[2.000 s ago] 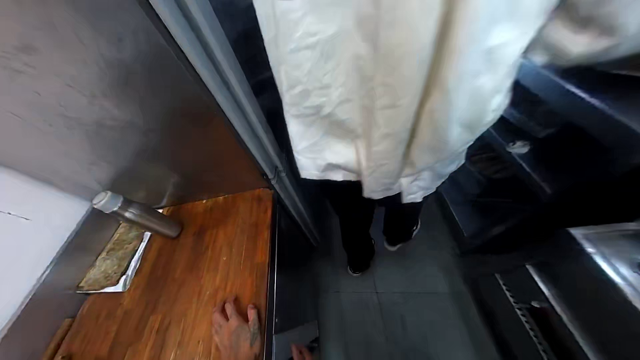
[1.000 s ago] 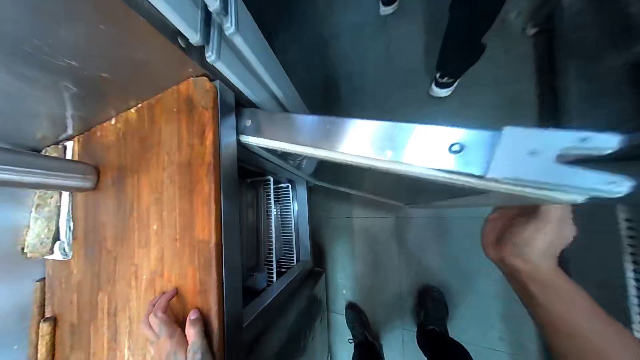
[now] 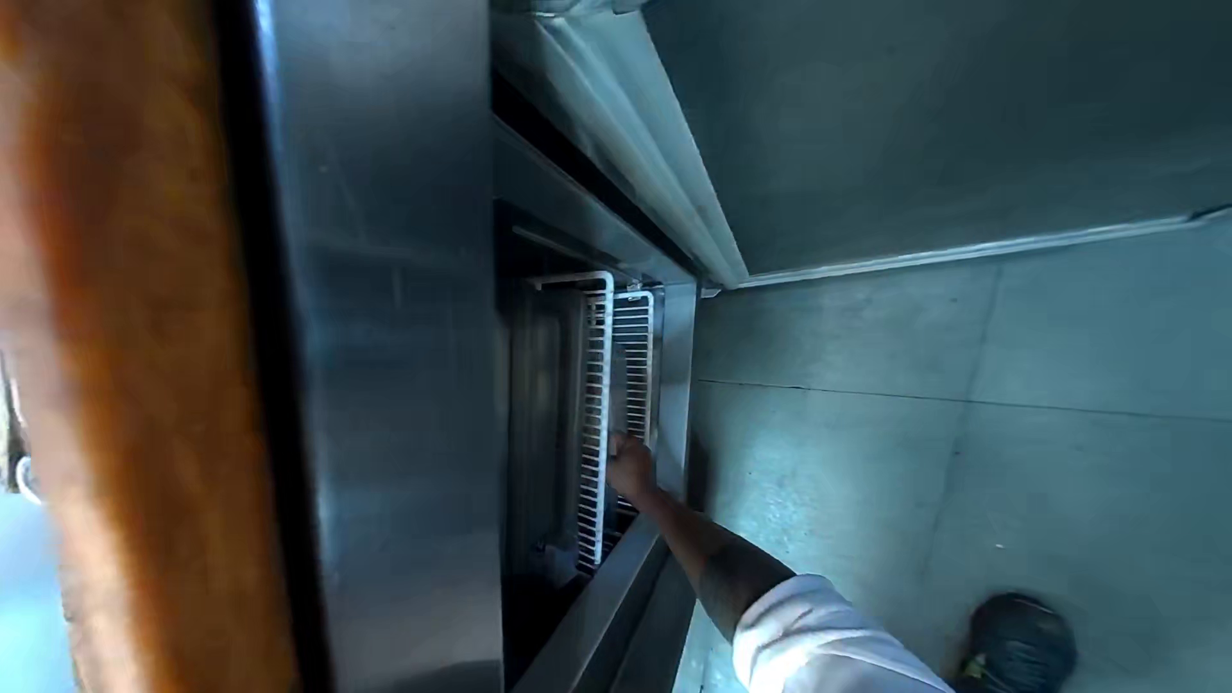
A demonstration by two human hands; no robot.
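My right hand [image 3: 630, 464] reaches from the lower right into an open undercounter steel cabinet, its white sleeve pushed up the arm. The fingers are at the gap between two white wire shelves, the nearer-to-counter shelf [image 3: 595, 423] and the other shelf [image 3: 635, 356]. The hand looks curled, but its fingertips are hidden, so whether it grips anything cannot be told. Dark, smooth inner walls [image 3: 544, 385] show beside the shelves. My left hand is out of view.
A wooden worktop [image 3: 144, 385] and a broad steel edge [image 3: 395, 385] lie on the left. The cabinet's open door [image 3: 924, 135] spans the upper right. Below it are grey floor tiles [image 3: 866, 462] and a black shoe [image 3: 1020, 640]. The cabinet frame [image 3: 677, 385] borders the opening.
My right hand was at the swung-out door and is now inside the cabinet. My left hand, earlier on the wooden worktop, has left the view. The view has moved much closer to the cabinet.
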